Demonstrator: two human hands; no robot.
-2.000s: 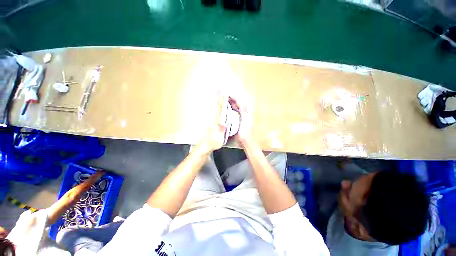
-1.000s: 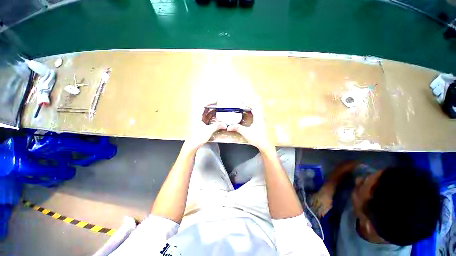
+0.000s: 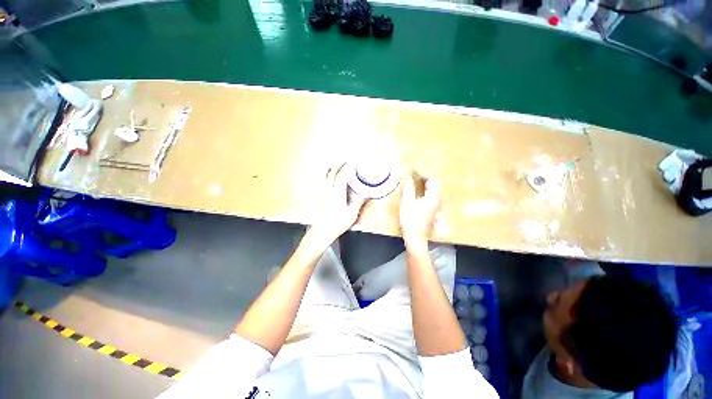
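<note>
A round white unit (image 3: 375,181) with a wide rim and a dark blue inner ring is over the tan board (image 3: 258,148) in front of me. My left hand (image 3: 343,195) holds it at its left edge, with the fingers partly lost in glare. My right hand (image 3: 419,204) is just right of the unit, apart from it, with the fingers raised and parted and nothing seen in them.
A small white ring-like piece (image 3: 539,181) lies on the board at right. Black and white items (image 3: 693,181) are at the far right. Black parts (image 3: 353,17) lie on the green belt (image 3: 468,74). A blue crate (image 3: 478,327) and a person's head (image 3: 624,331) are at lower right.
The unit, gripped by both hands before, is now turned with its round face up. My right hand has let go and moved right. The ring crate and neighbour's arm at lower left are gone from view.
</note>
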